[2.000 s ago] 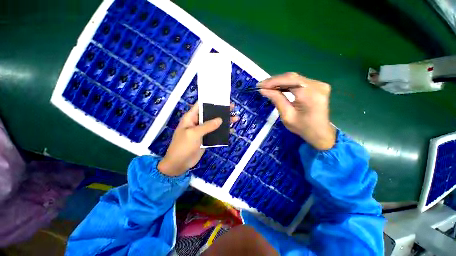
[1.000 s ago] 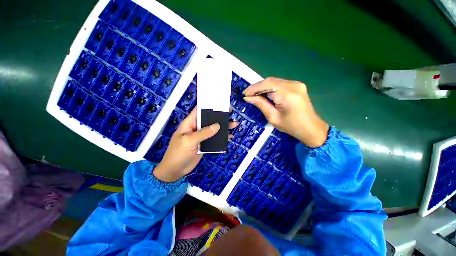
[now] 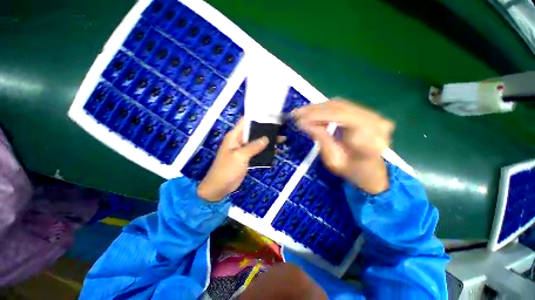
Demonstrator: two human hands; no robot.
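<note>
My left hand (image 3: pixel 226 164) holds the adhesive sheet (image 3: pixel 265 101) over the middle of the component tray, its white part at the far end and its black part under my thumb. My right hand (image 3: pixel 349 140) is motion-blurred, just right of the sheet. It holds tweezers (image 3: pixel 284 118), thin and blurred, their tips near the top edge of the black part; whether they touch it or hold a piece cannot be told. The component tray (image 3: pixel 136 157) has a white border, white bars and blue blocks with rows of small dark-centred components (image 3: pixel 162 53). My hands and the sheet hide part of the middle block.
The tray lies slanted on a shiny green bench (image 3: pixel 375 53). A white fitting (image 3: pixel 474 98) stands at the upper right. A second tray (image 3: pixel 498 205) is cut by the right edge, above grey-white equipment (image 3: pixel 487 263). A pink sleeve or smock (image 3: pixel 29 234) shows at the lower left.
Since one second ago, my right hand and the tweezers have moved to the sheet's black part, from over the tray beside it. The sheet tilts differently. The whole view has shifted slightly.
</note>
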